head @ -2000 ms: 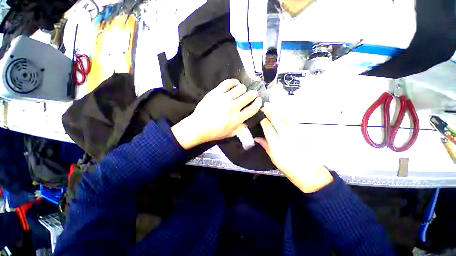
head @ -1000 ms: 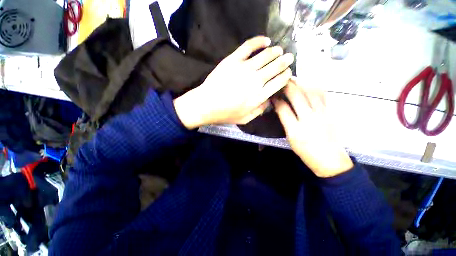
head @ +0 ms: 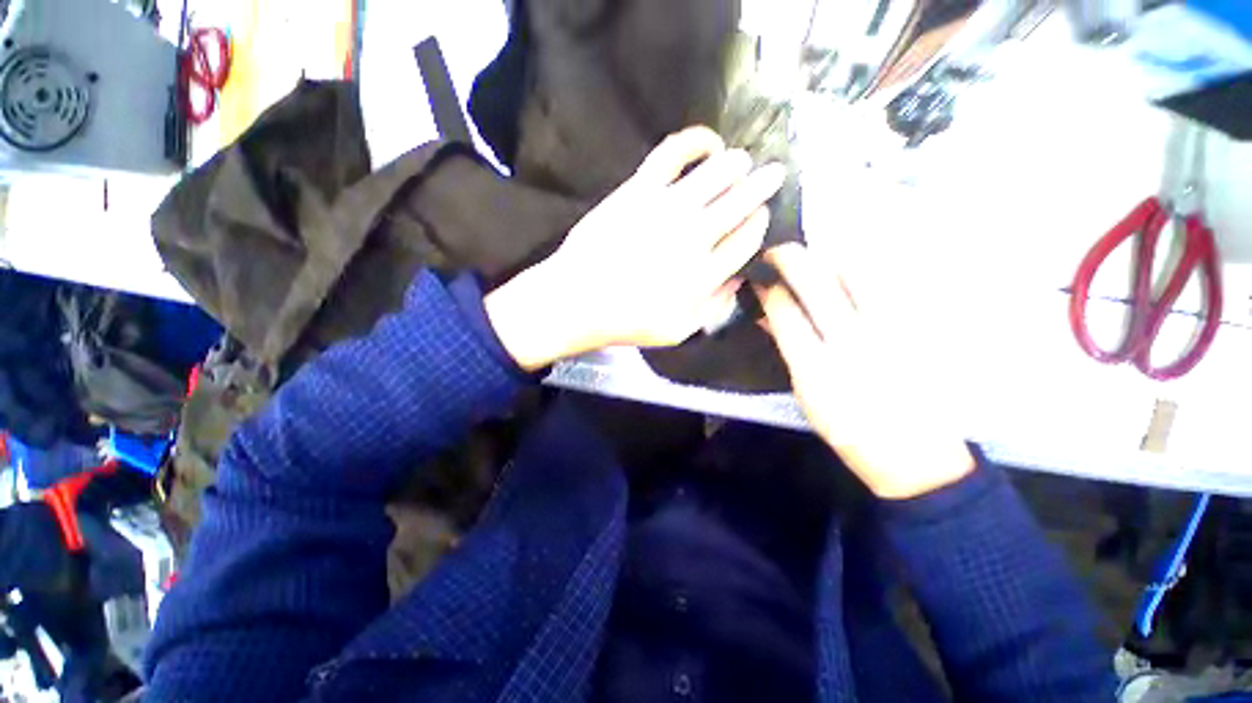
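Note:
A dark brown garment piece (head: pixel 330 247) lies bunched on the white table, running under and left of my left hand. A narrow fabric strip (head: pixel 441 91) sticks out from it at upper left. My left hand (head: pixel 652 247) presses on the cloth near its right edge, fingers bent, fingertips by the blurred machine parts (head: pixel 917 107). My right hand (head: pixel 851 357) has its fingertips on the cloth beside my left fingers. A small pale piece (head: pixel 724 319) shows between the hands. The needle cannot be made out.
Red-handled shears (head: pixel 1148 291) lie on the table at right, a small tan piece (head: pixel 1159 426) near the front edge. At upper left are a grey box with a round grille (head: pixel 103 96) and another red-handled pair (head: pixel 206 72). Dark garments (head: pixel 117 364) are piled below left.
Since two seconds ago the view has tilted down, so table things sit higher. The pale piece is now mostly covered by my left hand. Both hands stay on the cloth.

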